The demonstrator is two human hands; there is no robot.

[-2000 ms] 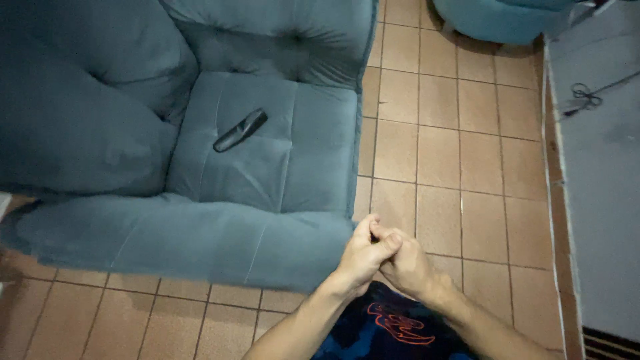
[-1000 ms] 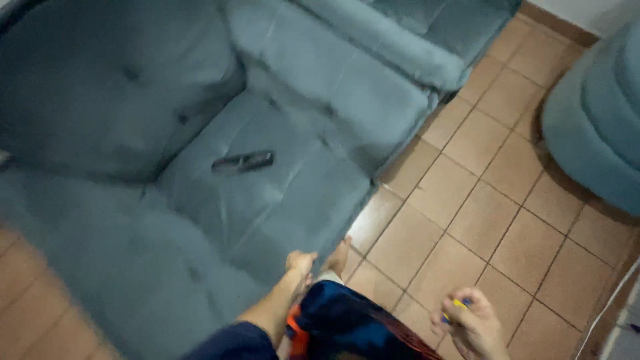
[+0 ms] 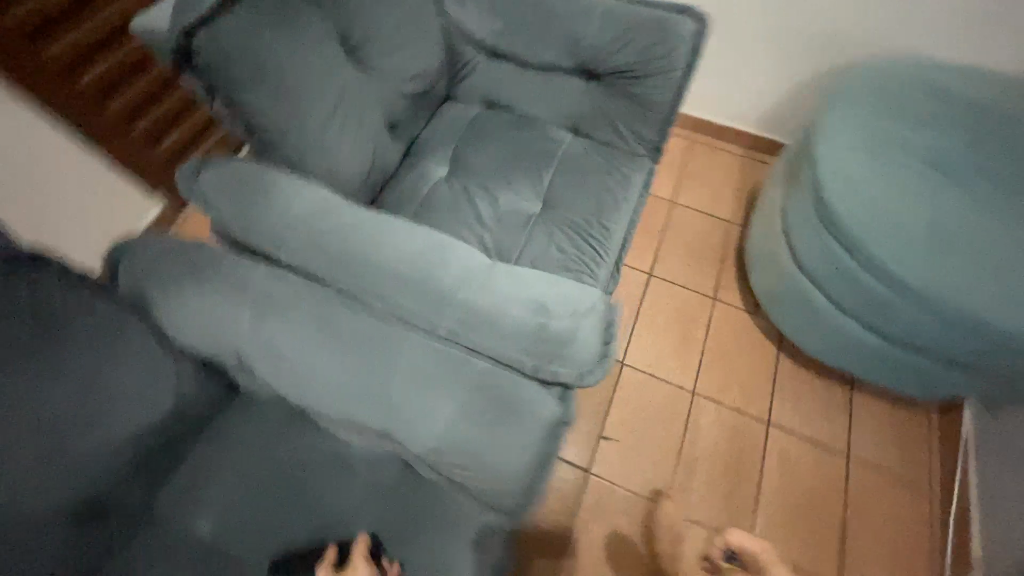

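Observation:
At the bottom edge, my left hand (image 3: 358, 558) is over the near grey-blue sofa seat (image 3: 264, 472), its fingers against a black object (image 3: 300, 562); part of that object is cut off by the frame, and whether the fingers grip it cannot be told. My right hand (image 3: 744, 552) is over the tiled floor at the bottom right, fingers curled around a small object, mostly hidden, with a dark part and a bit of yellow showing.
A second grey-blue armchair (image 3: 512, 176) stands beyond two adjoining padded armrests (image 3: 416, 272). To the right, a round teal pouf (image 3: 904, 224) rests on the tile floor (image 3: 720, 336). Brown wooden slats (image 3: 120, 88) are at the upper left, a white wall (image 3: 768, 48) at the back.
My hands, clasped together two seconds ago, are now apart. My left hand has come to a black object on the near seat, where a black object lay by itself before. The view has swung toward the second armchair.

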